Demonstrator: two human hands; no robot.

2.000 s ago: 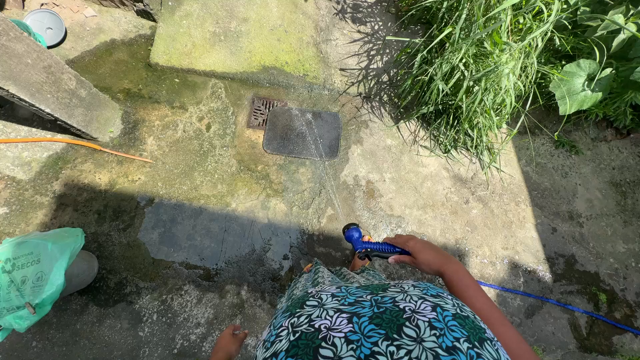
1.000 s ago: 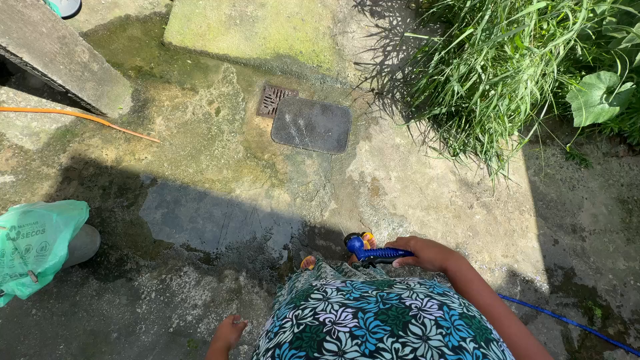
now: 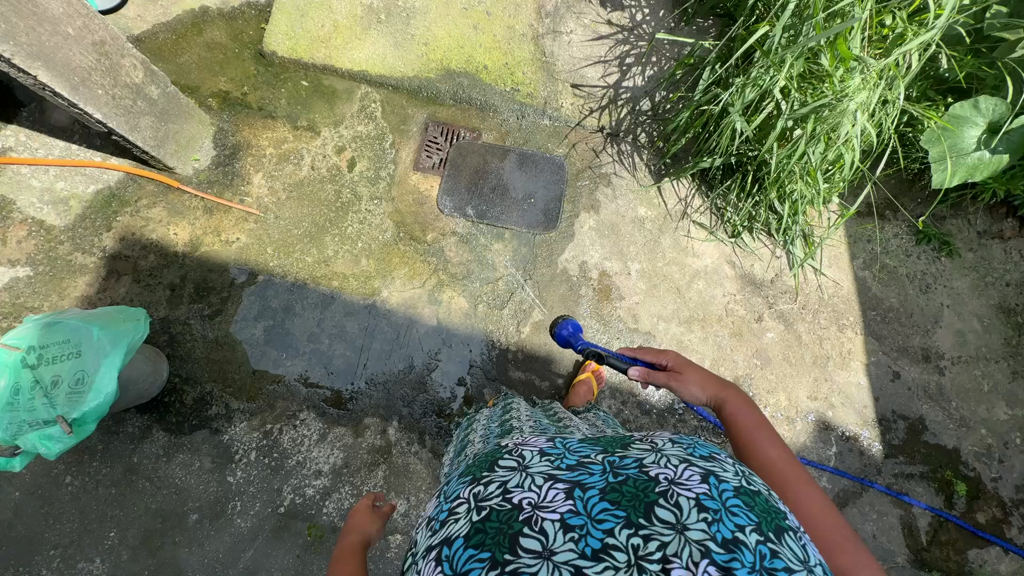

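My right hand (image 3: 678, 376) grips the black handle of a blue hose spray nozzle (image 3: 566, 332), whose head points up and left. A thin jet of water leaves it toward a dark rectangular mat (image 3: 502, 187) on the concrete, which overlaps a rusty drain grate (image 3: 445, 147). From behind the hand, a blue hose (image 3: 904, 498) runs to the lower right. My left hand (image 3: 369, 518) hangs low beside the floral dress, its fingers loosely curled; nothing shows in it. Below the nozzle, one foot in a yellow flip-flop (image 3: 588, 384) peeks out from the dress.
A green plastic bag (image 3: 72, 376) covers part of a grey bucket (image 3: 144, 378) at the left. An orange hose (image 3: 120, 168) lies near a concrete block (image 3: 104, 80). Tall grass (image 3: 768, 120) grows at the upper right. A mossy slab (image 3: 408, 40) lies beyond the drain, and wet, shaded concrete stretches nearer.
The water jet, long and reaching over the mat two seconds ago, does not show one second ago and now appears short at the nozzle. The nozzle remains in my right hand.
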